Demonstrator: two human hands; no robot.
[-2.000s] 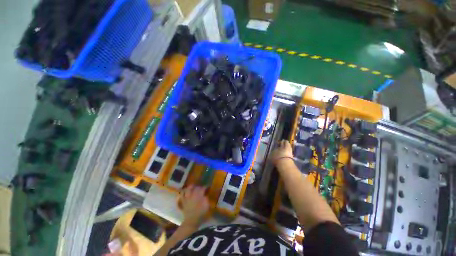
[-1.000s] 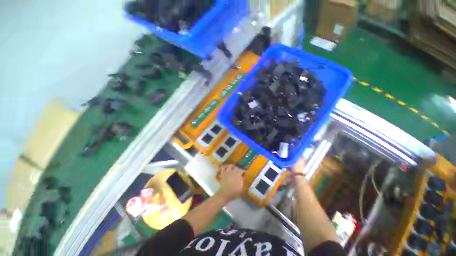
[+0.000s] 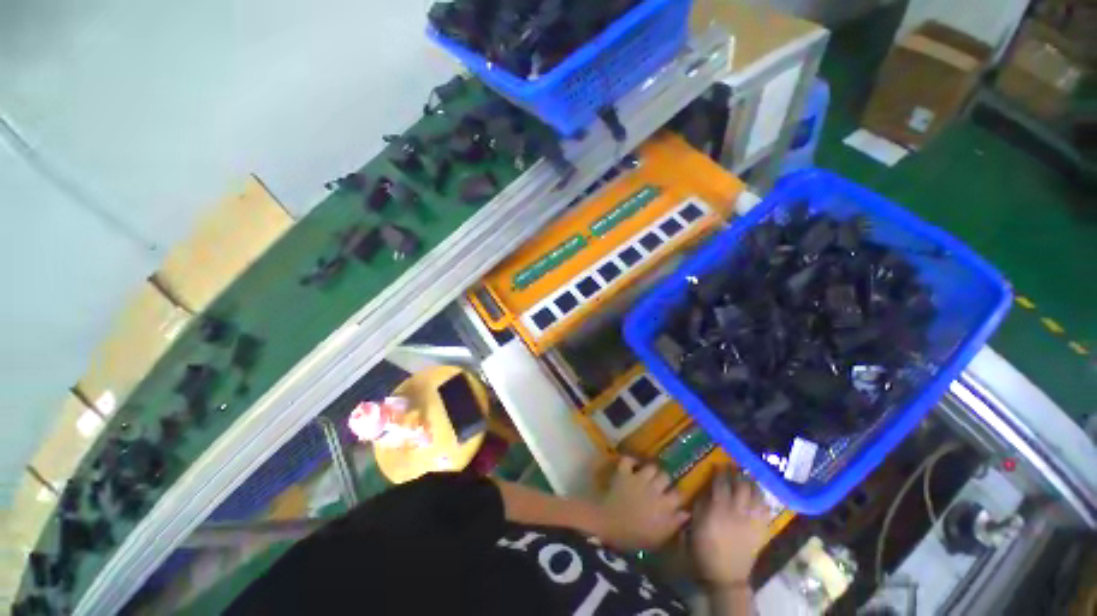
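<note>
My left hand [image 3: 644,499] is at the near end of an orange tray [image 3: 662,424], its fingers hooked over the end edge. My right hand [image 3: 730,520] is close beside it, fingers at the same end below the blue basket; its grip is unclear. The blue basket [image 3: 830,496], heaped with black power adapters [image 3: 806,319], rests over this tray and hides much of it. A green connector strip [image 3: 686,454] and black sockets [image 3: 632,400] show on the tray. Another orange tray [image 3: 674,157], with a row of black sockets, lies to its left, a gap between them.
A green conveyor belt [image 3: 283,319] with scattered adapters curves along the left behind a silver rail [image 3: 361,343]. A second filled blue basket [image 3: 589,84] stands at the top. A round wooden stool [image 3: 415,451] holds a dark phone-like rectangle [image 3: 461,407]. Cables and machine parts lie right.
The view has swung left. The tray under the basket has separated from the left tray, opening a gap. The basket covers less of the left tray. My right hand has moved nearer my left.
</note>
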